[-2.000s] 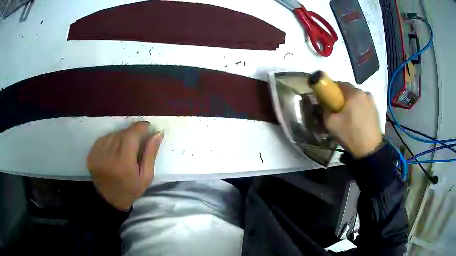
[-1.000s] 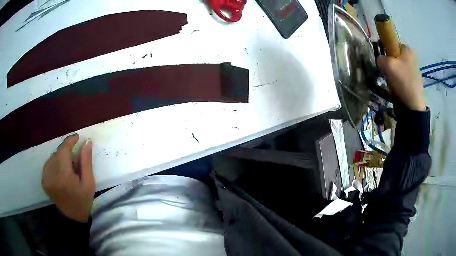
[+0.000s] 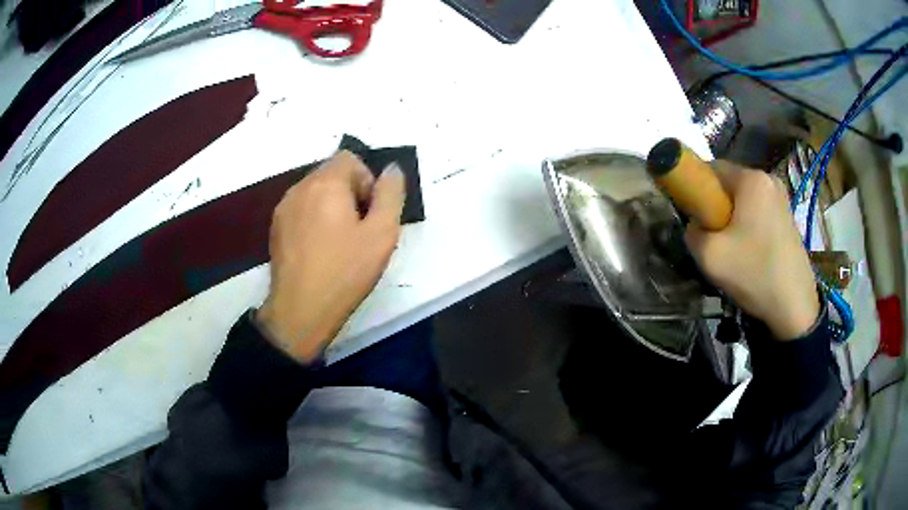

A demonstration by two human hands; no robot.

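Note:
A long curved maroon piece (image 3: pixel 214 234) lies on a dark interlining strip (image 3: pixel 408 184) on the white table. My left hand (image 3: pixel 329 239) is on its right end, with thumb and fingertips close together at the dark end; part of the strip's end is hidden under the hand, and a corner sticks up behind the fingers. My right hand (image 3: pixel 762 244) is closed around the yellow handle of the steam iron (image 3: pixel 627 244). The iron is at the table's right front edge, right of the strip and apart from it. A second maroon piece (image 3: pixel 129 174) lies behind.
Red-handled shears (image 3: pixel 324 22) lie at the back, blades pointing left over thin pale strips (image 3: pixel 75 110). A dark flat pad (image 3: pixel 508 12) is at the back edge of view. Blue hoses (image 3: pixel 826 159) and scraps are beyond the table's right side.
My left hand has moved right from the table's front onto the strip's right end. My right hand has brought the iron back left from beyond the table's edge. The view has shifted.

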